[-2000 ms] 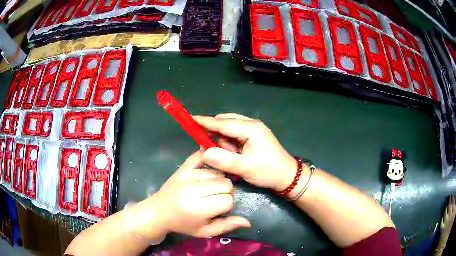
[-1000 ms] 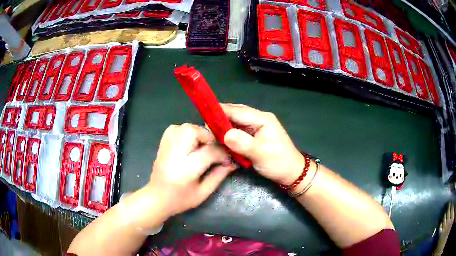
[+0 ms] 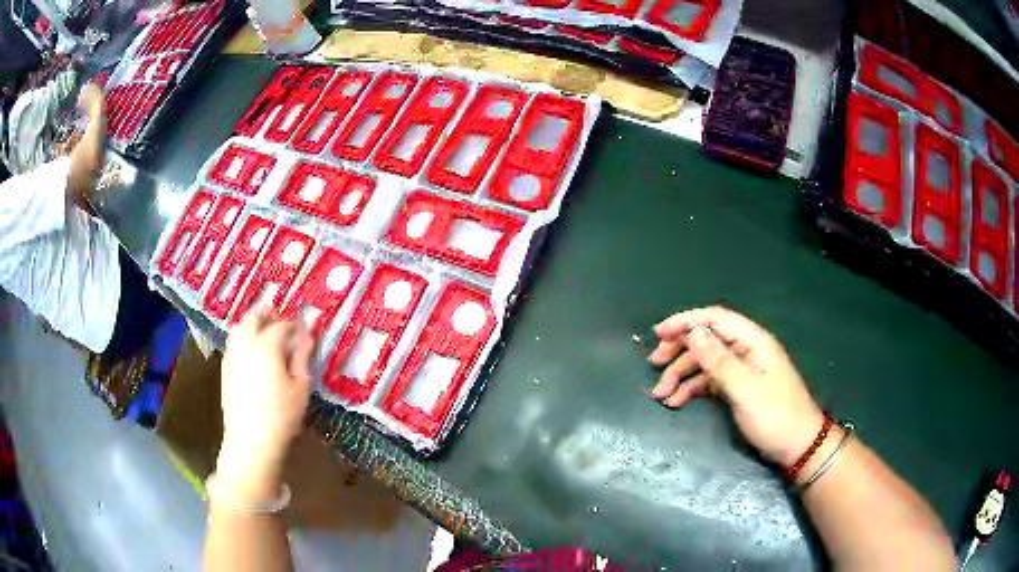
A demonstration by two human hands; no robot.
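A pale blister tray (image 3: pixel 374 212) on the left of the green bench holds several rows of red plastic frames. My left hand (image 3: pixel 266 363) is over the tray's front edge, its bent fingertips at the lower end of a red frame (image 3: pixel 318 285) lying in the front row. Whether the fingers grip that frame is hard to tell. My right hand (image 3: pixel 721 363) is above the bench right of the tray, palm inward, fingers slightly curled and apart, with nothing in it.
Loaded trays are piled at the back and at the right (image 3: pixel 939 184). A dark phone (image 3: pixel 751 101) lies behind the bench mat near a tan strip (image 3: pixel 492 67). A cartoon charm (image 3: pixel 989 512) lies at the far right. Another person's hand (image 3: pixel 87 140) is at the left beside another tray (image 3: pixel 156 73).
The view has turned left. The red piece earlier held between my hands is gone from them. My hands have parted, the left at the tray. The front-row pocket that was empty now holds a frame.
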